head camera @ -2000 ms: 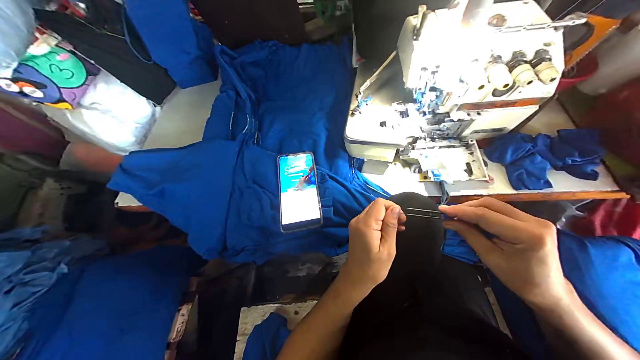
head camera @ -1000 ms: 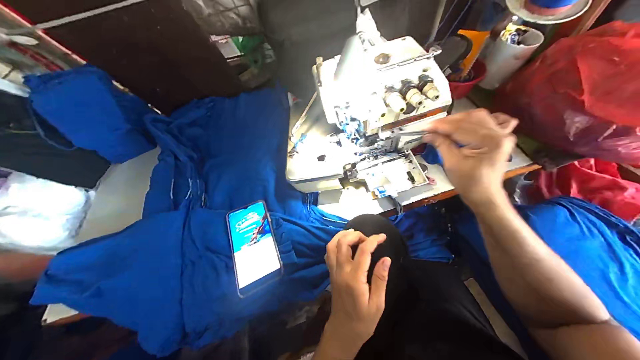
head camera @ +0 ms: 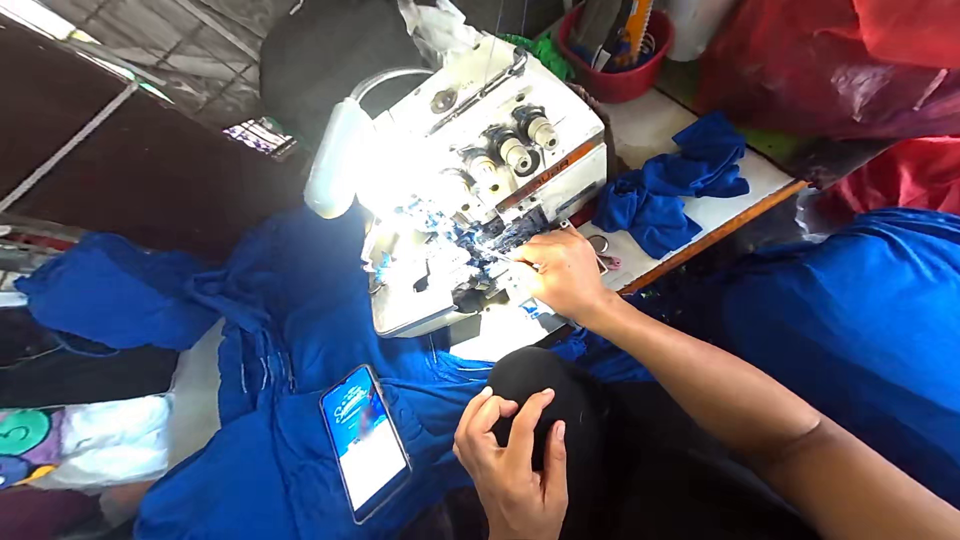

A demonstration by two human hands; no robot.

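Note:
A white overlock sewing machine (head camera: 585,176) stands on the table under a bright lamp (head camera: 334,161), its lower front exposed, with blue lint about the needle area. My right hand (head camera: 562,270) is at that front, its fingers closed on a thin metal tool, perhaps tweezers (head camera: 508,259), whose tip reaches among the parts; glare hides the far end. My left hand (head camera: 517,457) rests by my black-clad knee (head camera: 544,371), fingers apart and curled, holding nothing that shows. Left of it a smartphone (head camera: 365,442) with a lit screen lies on blue fabric (head camera: 247,457).
Blue fabric scraps (head camera: 675,184) lie right of the machine, near the table's wooden edge (head camera: 720,236). Behind them stands a red container (head camera: 619,79) with tools. A red plastic bag (head camera: 832,67) and a large blue cloth heap (head camera: 847,292) are at the right.
Two seconds ago both hands were together over my knee with thin metal pieces. My right hand has since moved to the machine's front; the left stays by the knee. The view has shifted towards the machine.

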